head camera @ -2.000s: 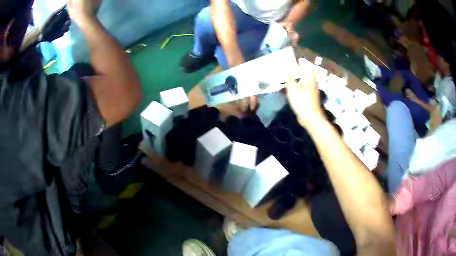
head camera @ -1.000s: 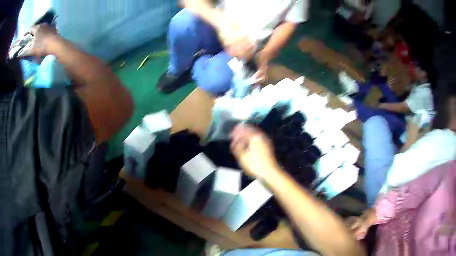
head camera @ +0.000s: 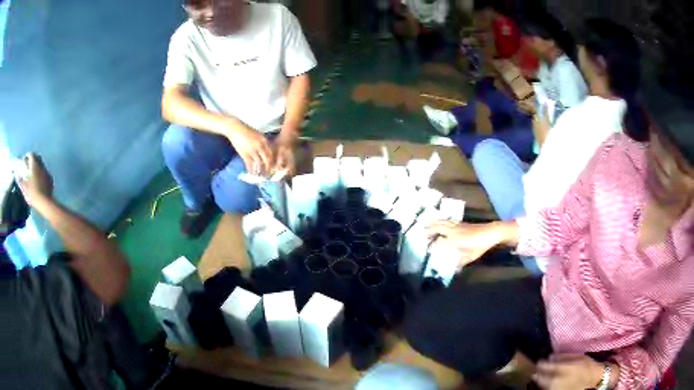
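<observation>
Neither my left hand nor my right hand is in view. Black cylinders (head camera: 371, 276) stand in a dense cluster, their round rims showing. Closed white cartons (head camera: 323, 327) stand upright along the near edge, with two more at the near left corner. Open cartons (head camera: 396, 181) with raised flaps stand behind and right of the cylinders. They stand on a low cardboard-covered board (head camera: 222, 247).
A person in a white shirt (head camera: 242, 72) works at a carton across the board. A person in a pink checked shirt (head camera: 601, 251) at right has a hand on a carton. A dark-clothed person (head camera: 57, 320) sits at left. Others sit behind.
The bare arm, seemingly my right, that held a carton over the cluster and then reached in without one has left the picture. The view has swung right and up, and the neighbour's hand now touches a carton.
</observation>
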